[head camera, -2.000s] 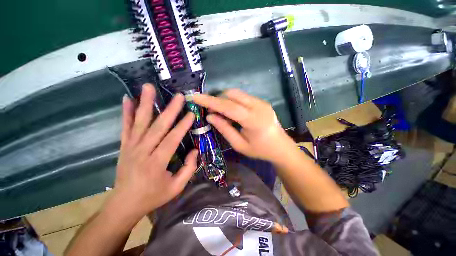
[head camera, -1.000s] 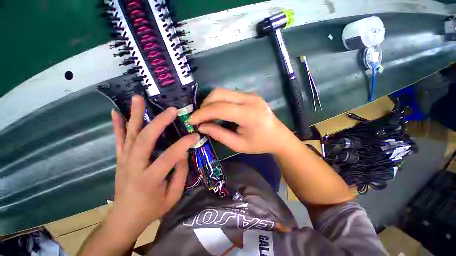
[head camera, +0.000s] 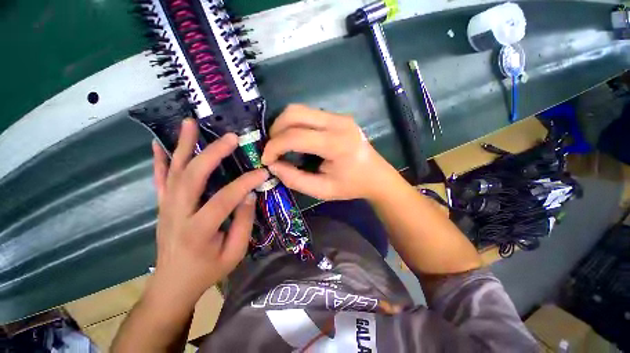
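Observation:
The heated styling brush (head camera: 207, 62) lies with its bristled head pointing away over the pale rail and its open handle toward me. A green circuit board (head camera: 251, 153) sits in the handle between two pale tape bands. Loose lead wires (head camera: 282, 214) spread at the handle's near end. My left hand (head camera: 204, 200) lies along the left of the handle, its fingertips on the handle by the tape bands. My right hand (head camera: 321, 152) pinches at the board near the lower band; what it pinches is too small to tell. A dark handle cover (head camera: 166, 118) lies partly under my left fingers.
A mallet (head camera: 392, 76) and tweezers (head camera: 425, 100) lie to the right. Beyond them are a white pot (head camera: 508, 26) and a blue-handled applicator (head camera: 514, 96) on a small round dish. A carton (head camera: 456, 160) of black power cords (head camera: 508, 200) stands at the lower right.
The brush has shifted left and now tilts more. My right fingertips have moved down from the upper tape band toward the lower one. My left fingertips are also lower on the handle.

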